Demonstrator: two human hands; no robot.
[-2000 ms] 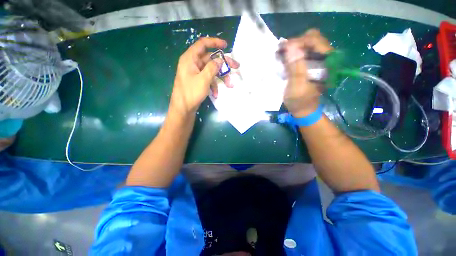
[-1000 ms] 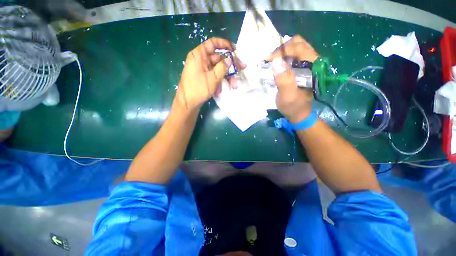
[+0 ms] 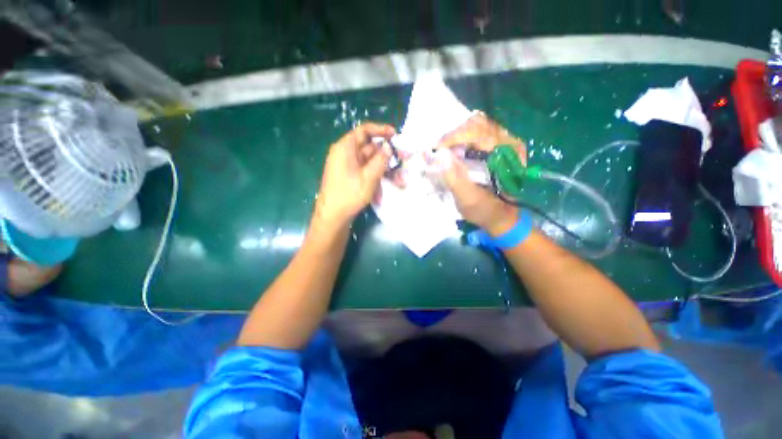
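My left hand pinches a small dark, silvery workpiece between its fingertips, above the left part of the white tissue. My right hand is closed around a clear dispensing syringe, whose green cap points right and whose front end is towards the workpiece. Fingers and blur hide the tip, so I cannot tell if it touches. The creased white tissue lies under both hands. A clear air hose and a thin black lead run right from the green cap.
A white fan stands at the left, its white cord hanging over the front edge. A black flat device lies at the right by a crumpled tissue. A red bin is at the far right. A person's sleeve shows lower left.
The view has shifted, so the bench sits lower and more of the far lane shows. My right hand and the syringe have come closer to my left hand. Both hands keep their holds.
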